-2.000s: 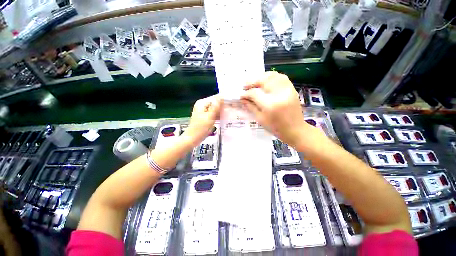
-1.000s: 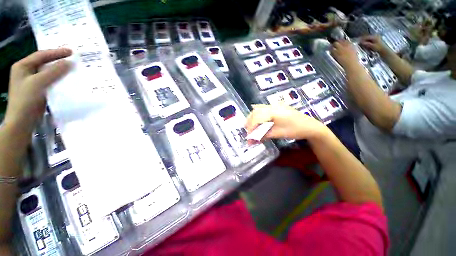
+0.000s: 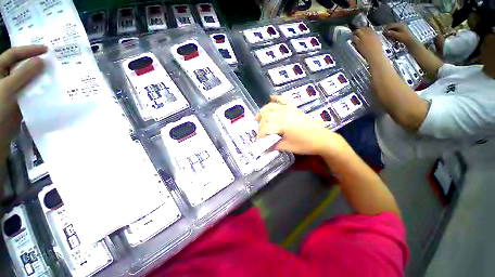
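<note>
A long white label sheet (image 3: 81, 124) with rows of small black print hangs over the blister tray (image 3: 217, 203). My left hand (image 3: 19, 73), cut off by the left edge, pinches the sheet's upper part. My right hand (image 3: 290, 127) holds a small white label (image 3: 265, 144) at its fingertips, over the lower part of the corner phone unit (image 3: 236, 127). Whether the label touches the unit is unclear. Other white phone units (image 3: 198, 159) with dark ovals and black print lie in the tray's pockets.
A tray of sideways units (image 3: 287, 74) stands beyond my right hand. More units (image 3: 154, 19) lie in rows behind the working tray. At the right a person (image 3: 434, 103) in a white shirt works over another tray. A dark floor with a yellow line (image 3: 312, 219) shows below.
Since one second ago, the view has shifted slightly, so tray and sheet appear further left. My right hand still holds the label over the corner unit. Earlier, both hands were together on the sheet.
</note>
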